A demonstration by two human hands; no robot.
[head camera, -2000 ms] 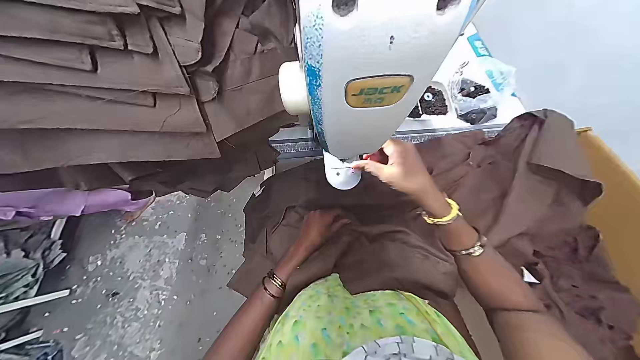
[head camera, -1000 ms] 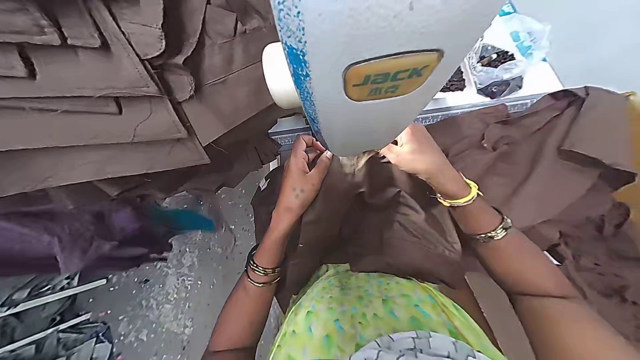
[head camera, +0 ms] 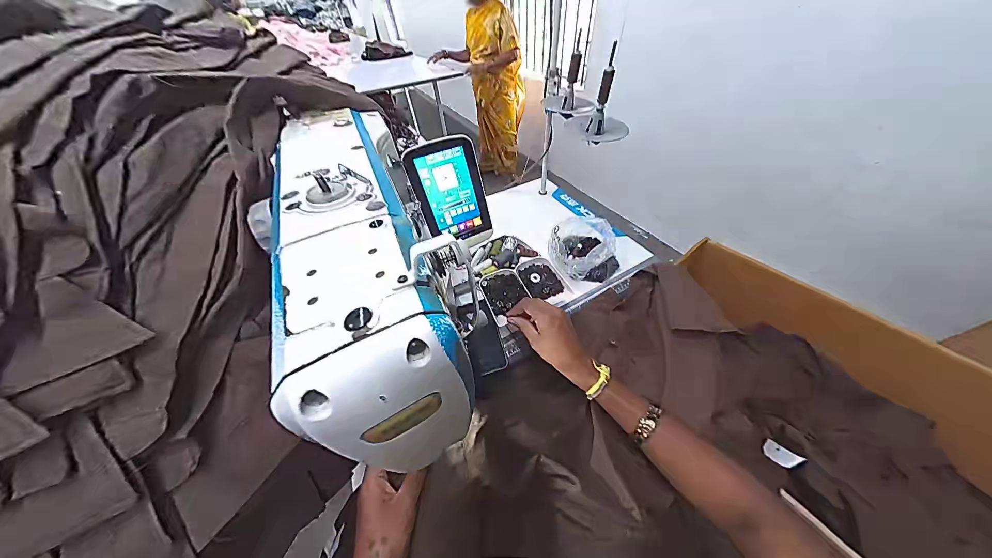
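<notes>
A white and blue Jack sewing machine stands at the centre-left, its head toward me. Below its head is my left hand, at the edge of the brown fabric; its fingertips are hidden by the machine, so its grip is unclear. My right hand reaches to the near side of a small tray of dark buttons, thumb and fingertips pinched close together; whether something small is between them cannot be told. A second button tray lies just beyond.
Brown cut fabric pieces are heaped at left. A control screen, a plastic bag with dark contents and thread cones on a stand are beyond. A tan panel edges the right side. A person stands at a far table.
My right hand has moved from the sewing head to the button trays. My left hand is now partly hidden under the machine head. The view has tilted up a lot.
</notes>
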